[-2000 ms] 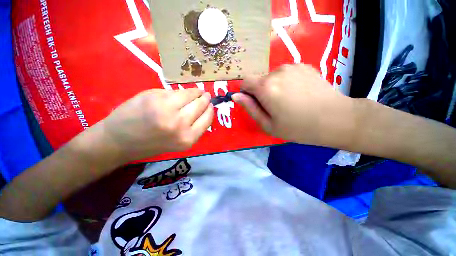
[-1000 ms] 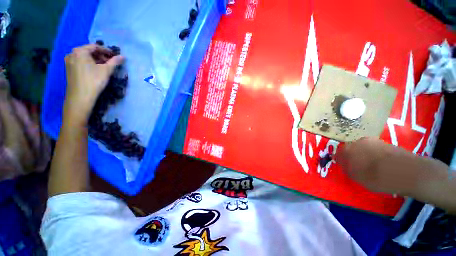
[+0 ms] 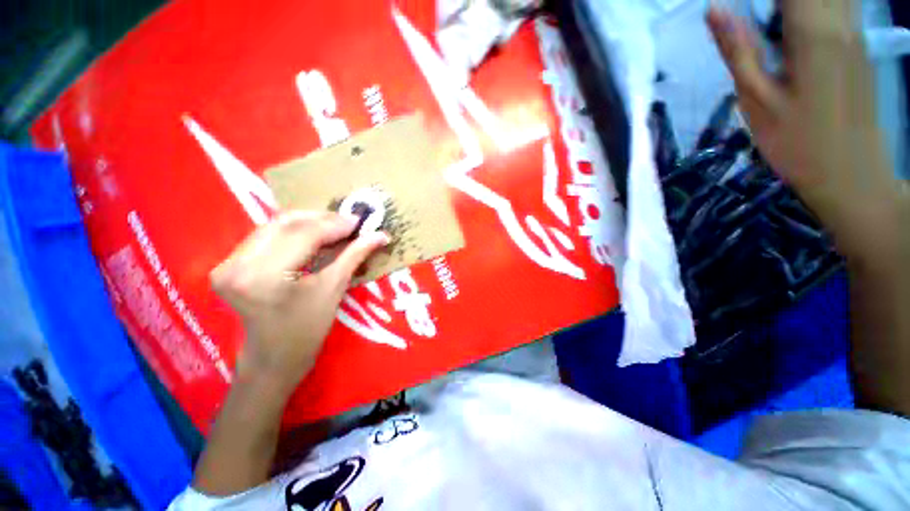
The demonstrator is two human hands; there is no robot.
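Observation:
My left hand (image 3: 284,284) pinches a small black piece (image 3: 362,212) between thumb and fingertip, at the white pot (image 3: 372,199). Whether the piece touches the pot's contents cannot be told. The pot sits on the cardboard pad (image 3: 424,170), which has dark wet spots and lies on the red carton (image 3: 509,299). My right hand (image 3: 813,120) is above the black tray at the right, fingers apart, blurred, with nothing visible in it. Long black parts (image 3: 743,230) lie piled below and left of it.
The blue tray (image 3: 130,369) is at the left, cut by the frame, with more small black pieces inside. A crumpled white cloth (image 3: 484,25) lies at the carton's far edge. A white liner (image 3: 654,289) hangs over the black tray's near side.
My left hand has moved from the blue tray to the white pot with a small black piece. My right hand has left the carton and is over the black tray. The view has swung right.

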